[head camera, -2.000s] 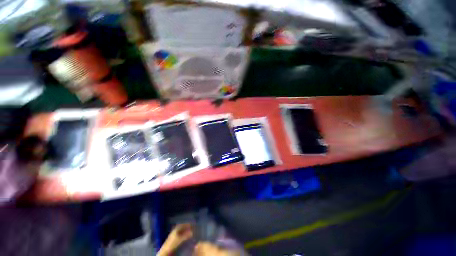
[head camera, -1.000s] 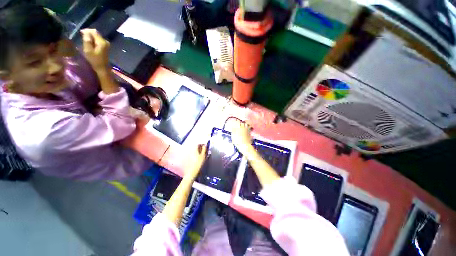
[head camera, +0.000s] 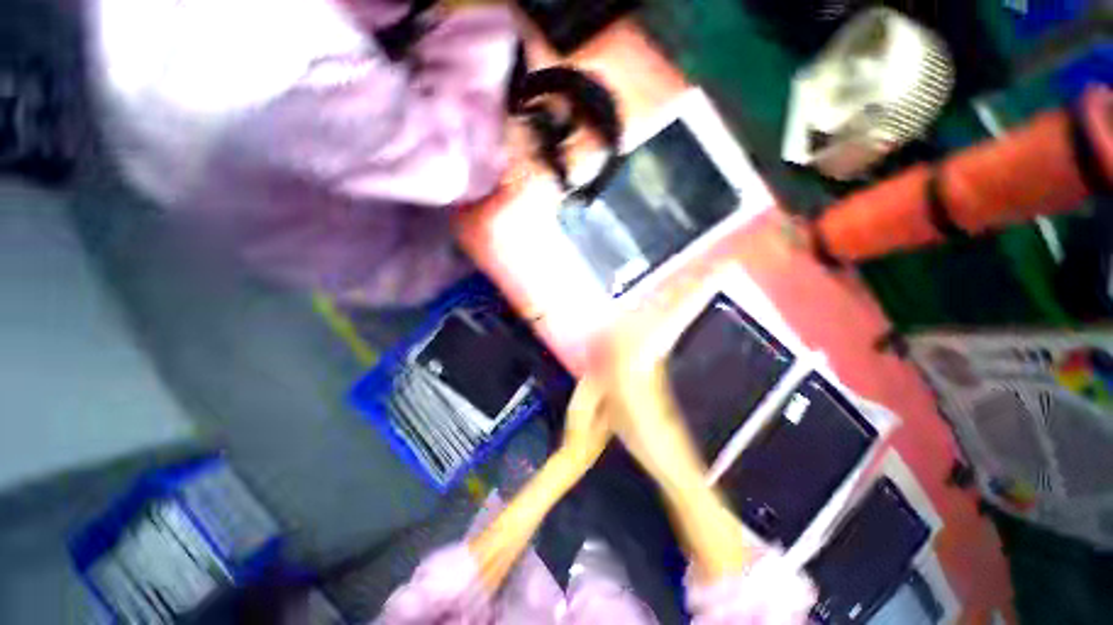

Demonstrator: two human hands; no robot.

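My left hand (head camera: 592, 401) and my right hand (head camera: 633, 363) are close together at the bench's front edge, both blurred. Their fingers are washed out by glare, so I cannot tell whether they hold anything. A dark tablet (head camera: 727, 370) lies on a white sheet just right of my right hand. A second dark tablet (head camera: 799, 458) with a small white label lies beside it, and a third dark tablet (head camera: 869, 549) is farther along. A tablet with a greyish lit or reflecting screen (head camera: 659, 205) lies on white beyond my hands.
A neighbouring worker's pink sleeve (head camera: 415, 110) is at upper left, beside a black loop (head camera: 583, 116). Blue totes with slabs on edge stand on the floor (head camera: 393, 433), (head camera: 92, 556). An orange banded post (head camera: 964, 183) and a test chart (head camera: 1025, 427) are behind the bench.
The view has turned and shifted towards the neighbouring worker and floor totes. My hands have left the tablet they were at and come together near the bench's front edge.
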